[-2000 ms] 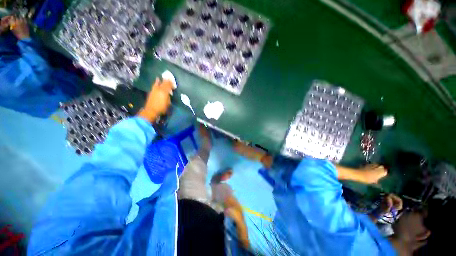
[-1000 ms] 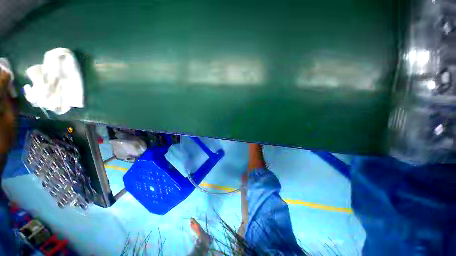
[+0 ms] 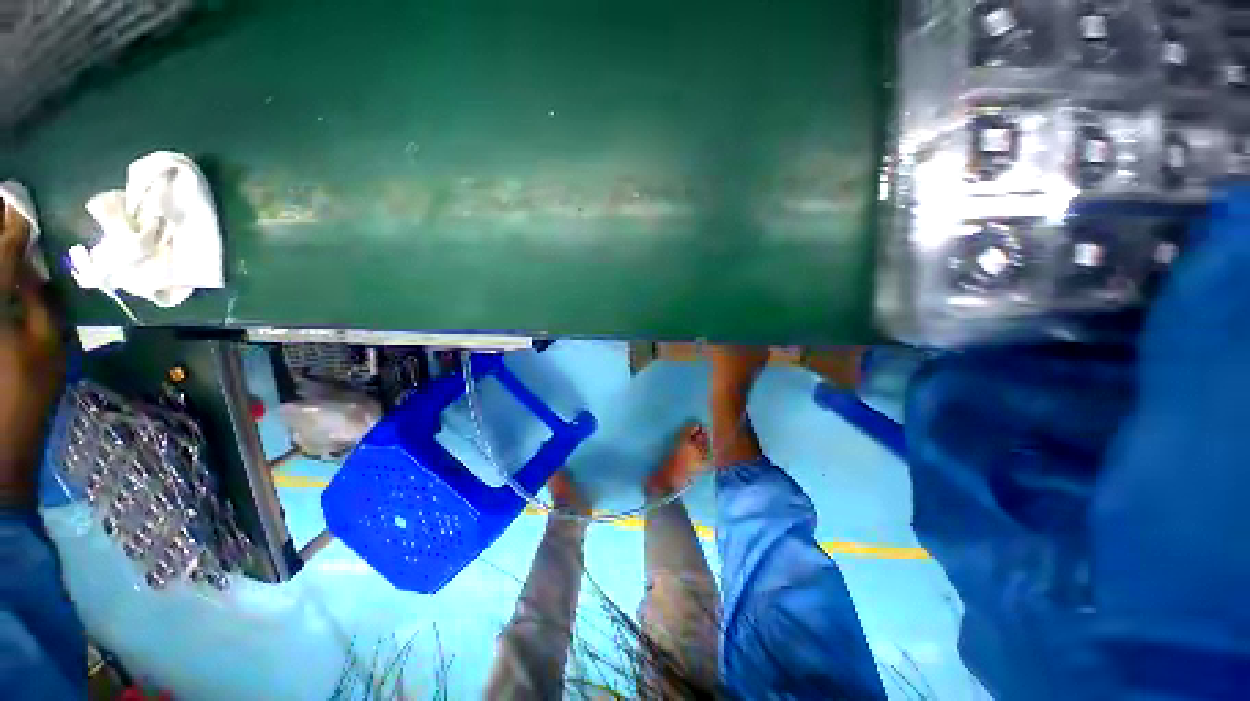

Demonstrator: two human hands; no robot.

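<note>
My left hand (image 3: 25,342) is at the left edge, partly cut off, with its fingers on a white wipe (image 3: 17,206). A crumpled white cloth (image 3: 165,230) lies beside it on the green bench top (image 3: 548,151), near the front edge. An arm in a blue sleeve, which looks like my right, rises from the bottom centre. Its hand (image 3: 735,390) reaches up to the bench's front edge, where the fingers are hidden, so its grip cannot be told.
A clear tray (image 3: 1042,192) with dark square-centred parts is at the right, partly under another person's blue sleeve (image 3: 1193,438). Below the bench are a blue stool (image 3: 398,514), a tray of round parts (image 3: 151,479) at the left, and legs with feet (image 3: 672,466).
The view has dropped closer to the bench since the first frame. Since the second, more of the right tray shows, a blue sleeve has come over it, and the right hand shows more clearly.
</note>
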